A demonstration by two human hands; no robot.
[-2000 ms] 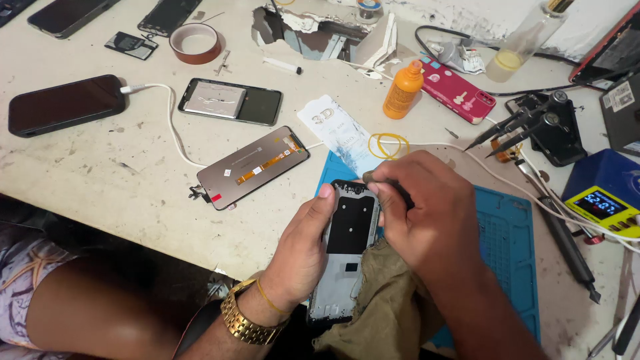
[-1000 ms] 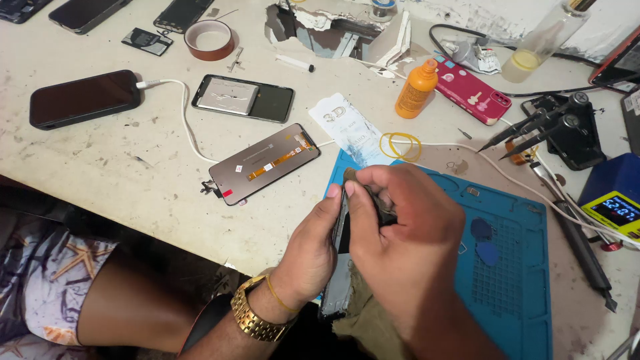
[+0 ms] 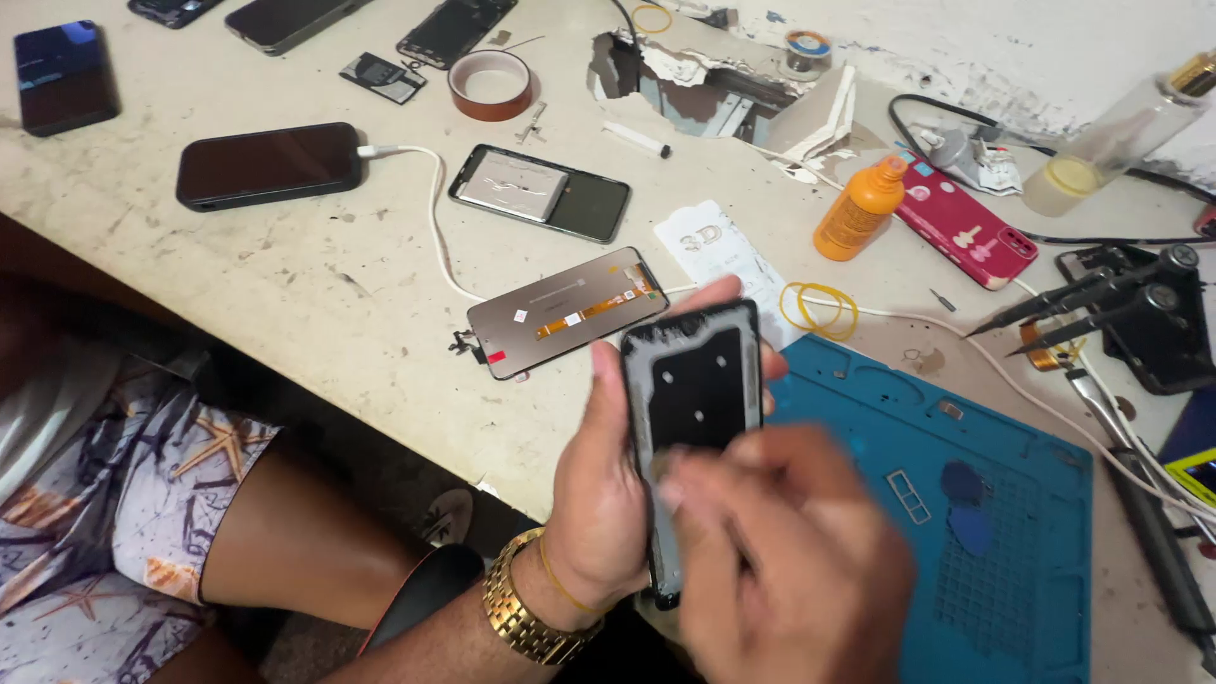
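Observation:
My left hand [image 3: 603, 475], with a gold watch at the wrist, holds a phone frame [image 3: 698, 380] upright by its edges. Grey residue lines the border of its black inner face. Over the lower part of the frame is my right hand [image 3: 779, 551], blurred, its thumb and fingers pinched on something small that I cannot make out. Just beyond the frame, a phone display panel [image 3: 570, 309] lies back side up with an orange flex cable. A phone back housing with a battery [image 3: 541, 193] rests farther off.
A blue silicone repair mat [image 3: 1007, 418] lies to the right, near tweezers [image 3: 1054, 309] and a white cable. An orange bottle [image 3: 860, 209] stands beside a red phone case [image 3: 969, 223]. Several phones, a roll of tape [image 3: 489, 85] and a broken hole are at the back. A person's leg [image 3: 304, 532] is at left.
The phone frame was turned edge-on one second ago and now faces the camera. My right hand has moved from its top end down to its lower part. The greenish cloth seen below it earlier no longer shows.

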